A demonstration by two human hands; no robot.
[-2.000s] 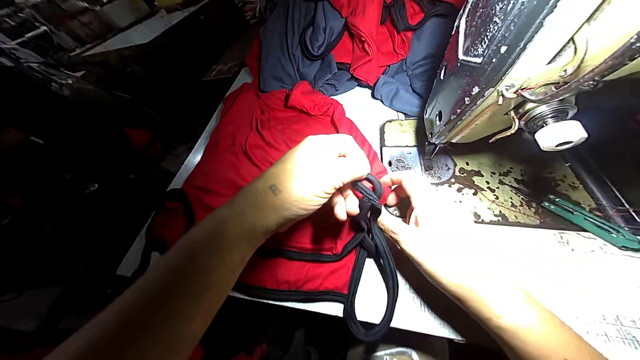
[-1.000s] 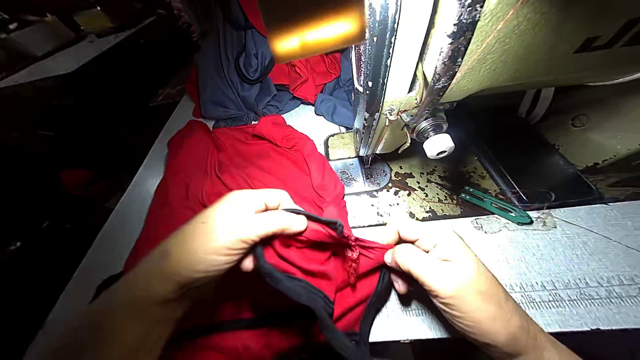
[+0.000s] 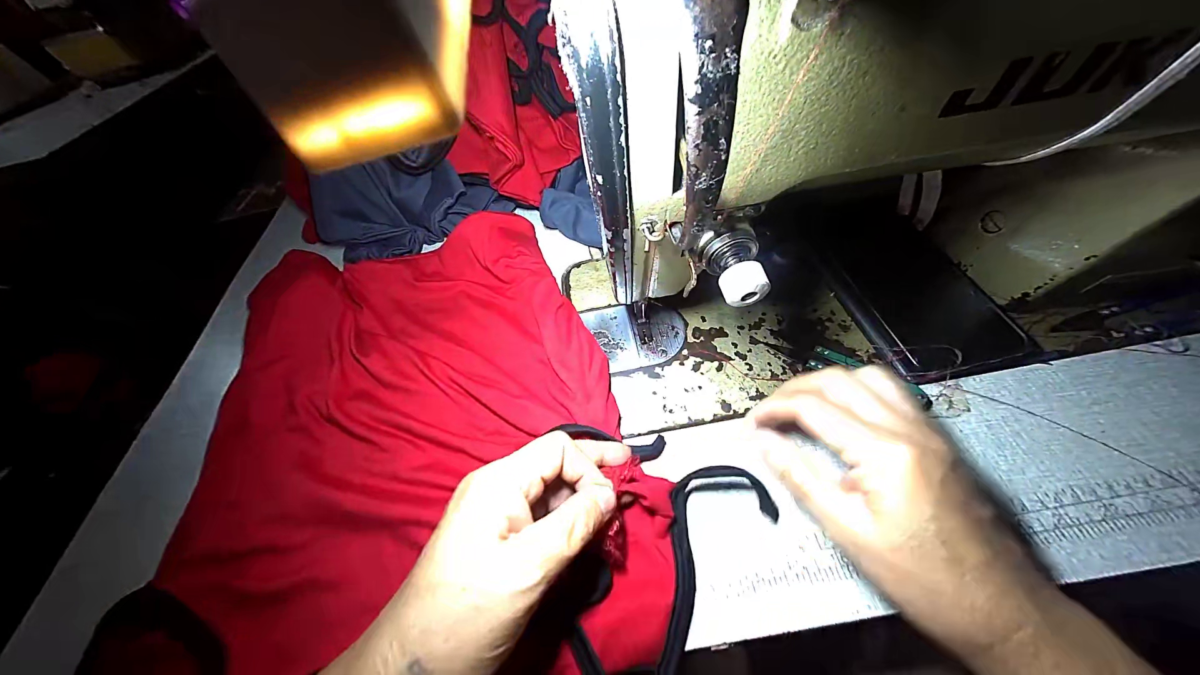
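A red fabric garment with black binding lies on the sewing table, left of the industrial sewing machine's needle area. My left hand pinches its edge between thumb and fingertips, where frayed red threads show. Black binding runs along the lower right edge and its loose end curls toward my right hand. My right hand, blurred by motion, is off the garment, beside the machine bed. Under or just behind its fingers a green thread snipper partly shows; whether the fingers touch it I cannot tell.
The presser foot and needle stand above the metal needle plate. A dark flat device lies under the machine arm. Dark blue and red garments are heaped behind. A glowing lamp hangs at upper left. Ruler markings run along the table edge.
My right hand has let go of the fabric and moved away toward the green snipper. My left hand keeps its pinch. The black binding one second ago was bunched between both hands; its end now lies loose.
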